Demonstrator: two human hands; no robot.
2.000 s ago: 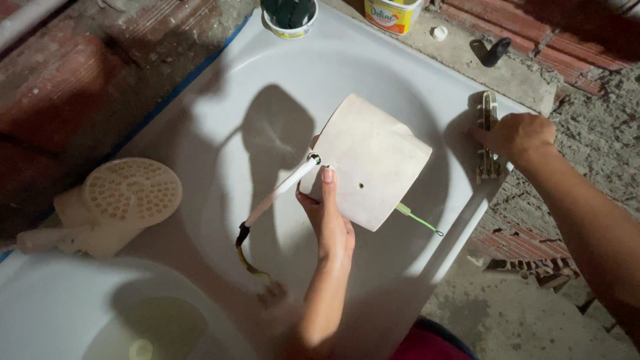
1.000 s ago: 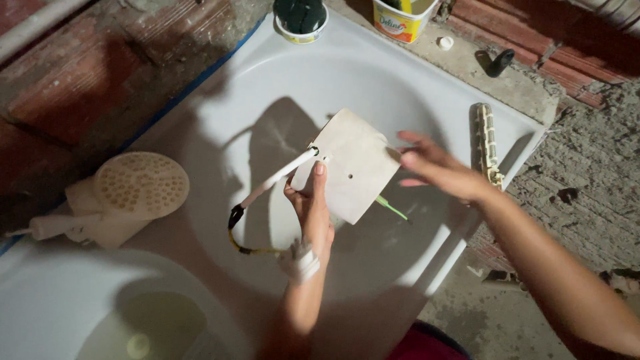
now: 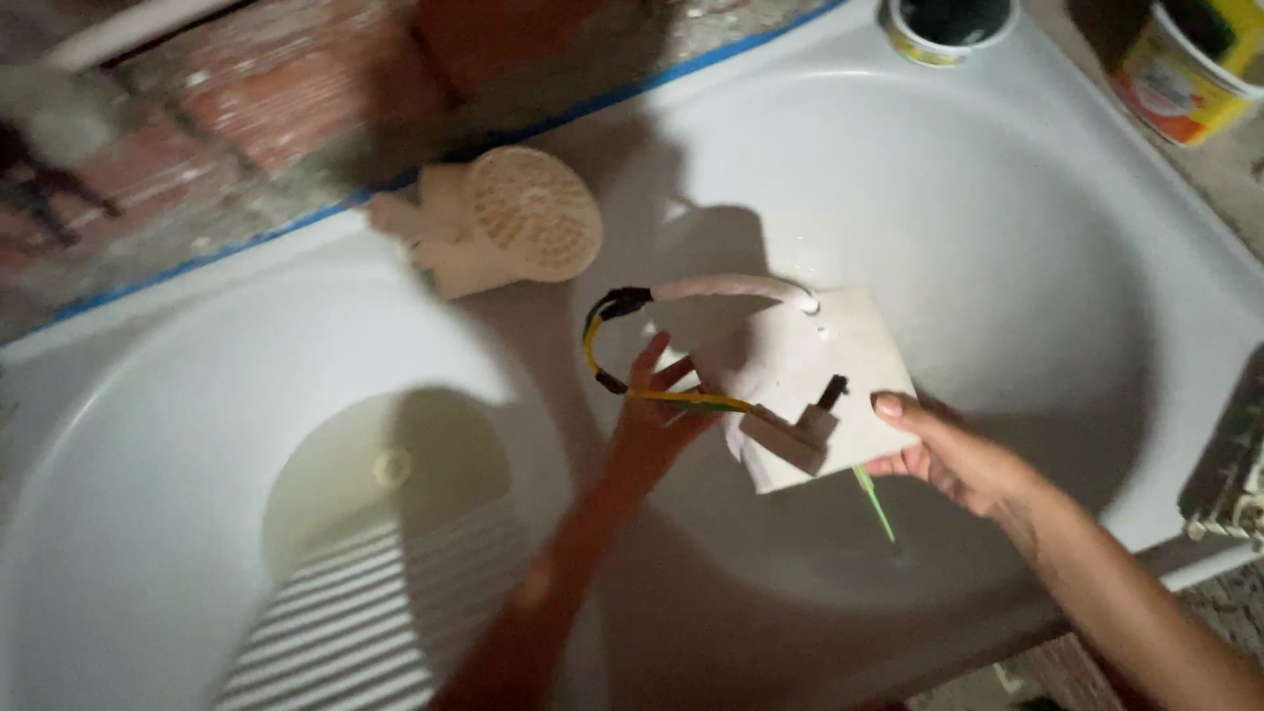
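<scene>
My right hand (image 3: pixel 943 444) grips the lower right corner of a white plastic housing (image 3: pixel 859 355), its thumb on top. A white sleeved cable (image 3: pixel 731 286) comes out of a hole in the housing and passes into yellow and green wires bound with black tape. These wires curve round to a pale plug or connector (image 3: pixel 790 434), blurred, over the housing. My left hand (image 3: pixel 667 395) is beside the housing's left edge, fingers spread behind the wires; whether it touches them I cannot tell. A thin green strip (image 3: pixel 877 504) hangs below the housing.
A beige shower head unit (image 3: pixel 533 217) rests on the divider of the double sink (image 3: pixel 583 474). Cloudy water (image 3: pixel 326 474) stands in the left basin beside a ribbed washboard (image 3: pixel 326 622). Plastic tubs (image 3: pixel 948 49) (image 3: pixel 1185 79) stand at the back right; a metal strip (image 3: pixel 1234 484) lies at the right edge.
My right hand has gone from the metal strip to the housing and now holds its corner. My left hand no longer holds the housing from below. The view has swung left.
</scene>
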